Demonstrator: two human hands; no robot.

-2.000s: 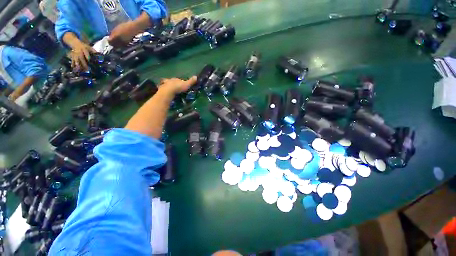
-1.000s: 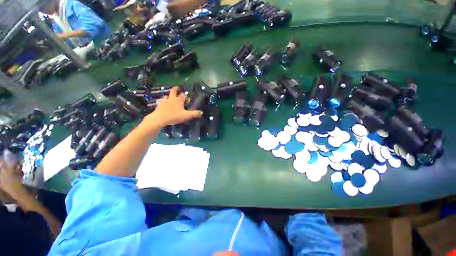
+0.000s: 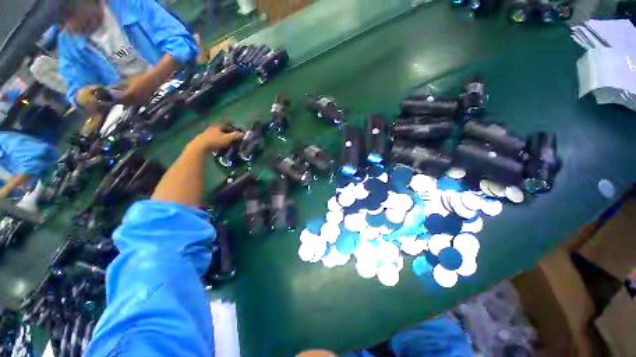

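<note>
My left hand (image 3: 217, 137) reaches out from the lower left, its fingers at a small group of black barrel-shaped units (image 3: 251, 141). The fingertips are blurred, and I cannot tell whether they grip a unit. My right hand is not in view; only a blue sleeve (image 3: 432, 338) shows at the bottom edge. A loose pile of white and blue round discs (image 3: 380, 223) lies right of my arm. More black units (image 3: 491, 162) lie behind and right of the discs. White sheets (image 3: 224, 328) lie partly hidden beside my left sleeve.
The green bench (image 3: 300, 307) curves across the view. Many black units (image 3: 63, 279) lie at left. A person in blue (image 3: 129, 52) works across the bench. White sheets (image 3: 610, 66) lie far right. Whitish translucent bundles (image 3: 498, 317) and a brown carton (image 3: 558, 296) are below the front edge.
The view has swung since one second ago. My left hand has moved from the nearer units to the small group farther back. The white sheets are now mostly hidden by my sleeve.
</note>
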